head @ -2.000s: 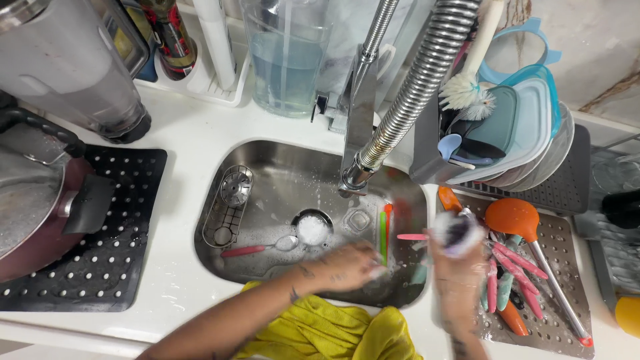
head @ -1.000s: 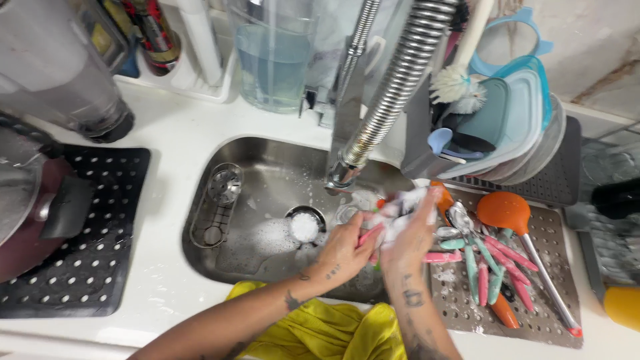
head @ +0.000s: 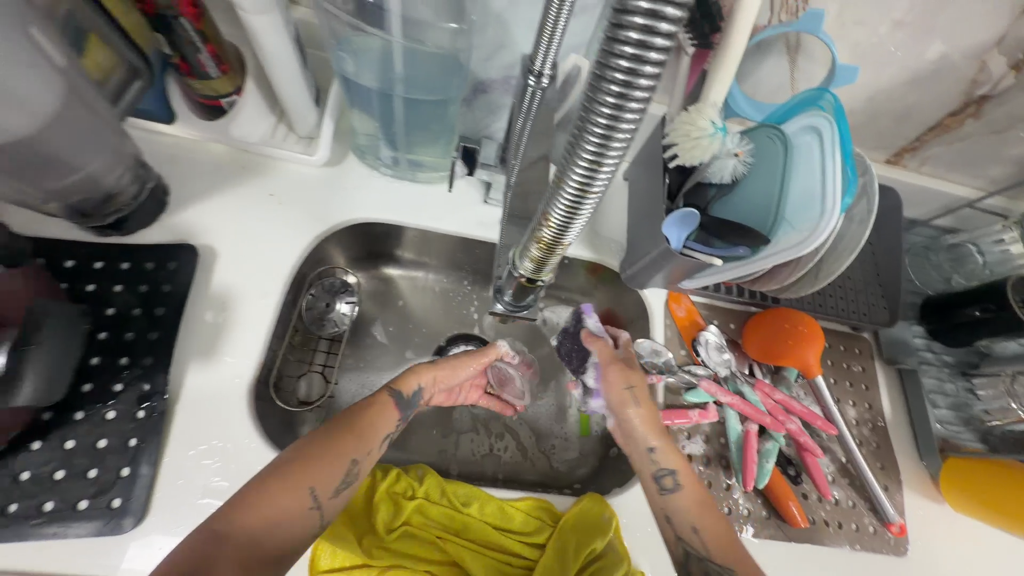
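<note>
Over the stainless steel sink (head: 400,280), my left hand (head: 472,380) holds a small clear plastic piece, perhaps a lid or cup (head: 510,382). To its right, my right hand (head: 612,368) grips a soapy dark and purple sponge (head: 574,344). The spring-hose faucet (head: 524,288) hangs between and above them. Part of a bright green item (head: 585,424) shows in the sink near my right wrist. Soapy spoons and other utensils with pink and mint handles (head: 752,404) lie on a perforated mat, beside an orange ladle (head: 784,340).
A wire caddy (head: 316,340) sits at the sink's left side, and a yellow cloth (head: 472,524) lies over the front edge. Behind are a water-filled clear container (head: 400,104) and, at right, a rack of dishes (head: 808,184). A black mat (head: 88,384) is at left.
My hands have moved apart, with the clear piece and the sponge now separate. The pink-handled spoon seen in the sink two seconds ago no longer shows there. More utensils lie on the mat than then.
</note>
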